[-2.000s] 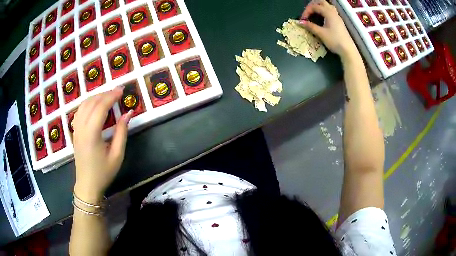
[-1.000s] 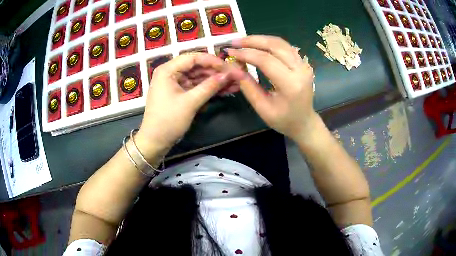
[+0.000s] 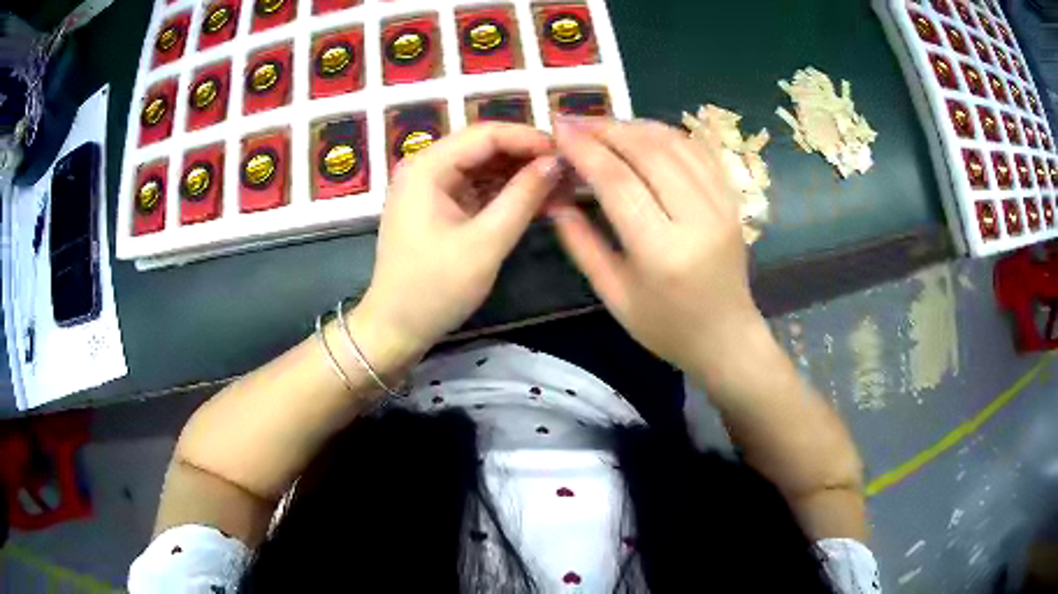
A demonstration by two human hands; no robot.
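My left hand [image 3: 447,238] and my right hand [image 3: 685,238] meet over the front right part of the white foam tray [image 3: 273,229]. Their thumbs and fingertips are pinched close together. Whatever lies between them is hidden or too small to make out. The tray holds rows of red units [image 3: 265,171] with black rings and gold round centres. Some front-row units, such as the one left of my hands [image 3: 339,160], show a black area at their far edge. My hands partly cover the front-row pockets at the right end.
Two piles of cream scraps, a near one [image 3: 746,174] partly behind my right hand and a farther one [image 3: 828,123], lie right of the tray. A second filled tray [image 3: 935,145] stands far right. A black phone [image 3: 77,232] lies on white paper [image 3: 87,360] at left. Red stools [image 3: 1029,296] are below.
My right hand has come from the scrap piles to meet my left hand, which has moved right from the front row. Both have since stayed pinched together. The view has shifted.
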